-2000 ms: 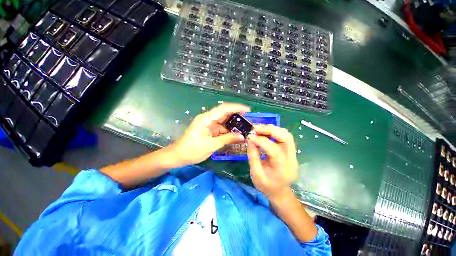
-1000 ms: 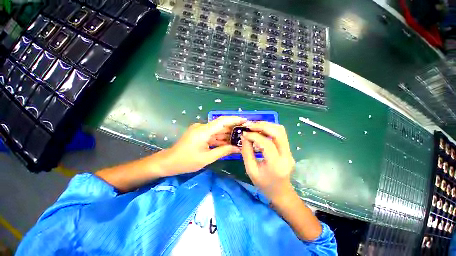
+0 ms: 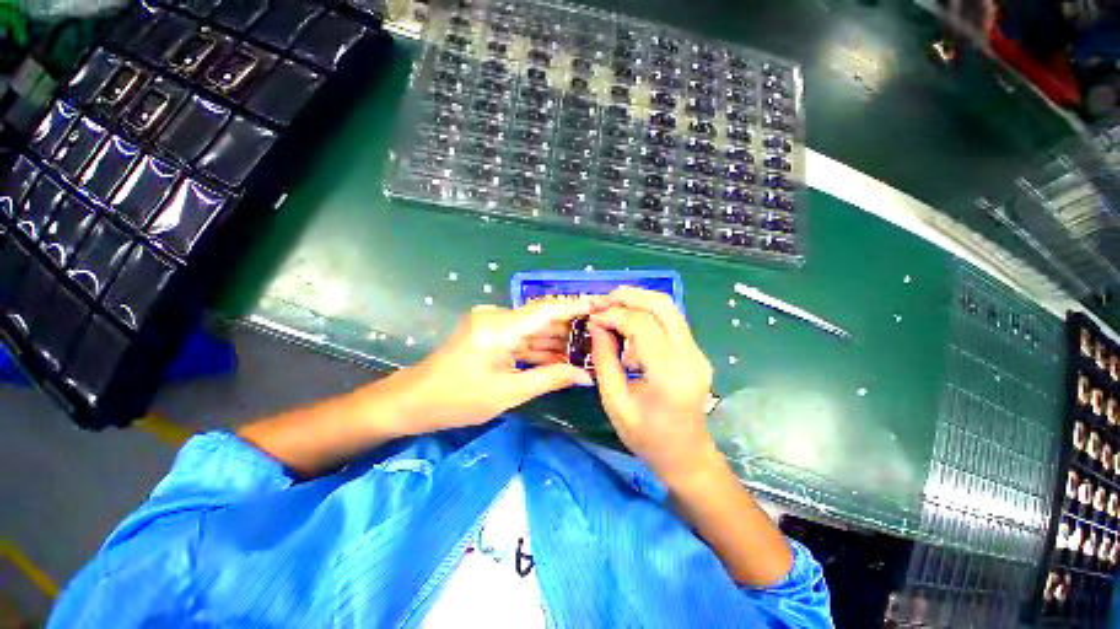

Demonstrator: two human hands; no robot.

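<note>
A small dark watch case (image 3: 580,343) with a thin metallic rim is held above a blue open parts box (image 3: 598,279). My left hand (image 3: 491,359) grips the case between thumb and fingers from the left. My right hand (image 3: 655,375) is on its right side, with thumb and fingertips on the case's right part and covering much of it. Whether the right fingertips also hold a tiny part cannot be seen. The hands hide most of the box.
A clear component tray (image 3: 602,135) with rows of dark parts lies behind the box. A glossy black case tray (image 3: 135,160) is at left. Pale tweezers (image 3: 792,311) lie at right amid white bits. Clear ribbed trays (image 3: 992,430) and a filled dark tray (image 3: 1081,473) are at far right.
The case has come slightly lower and turned, now seen narrower between the hands. The right fingers have moved over its right side and cover more of it.
</note>
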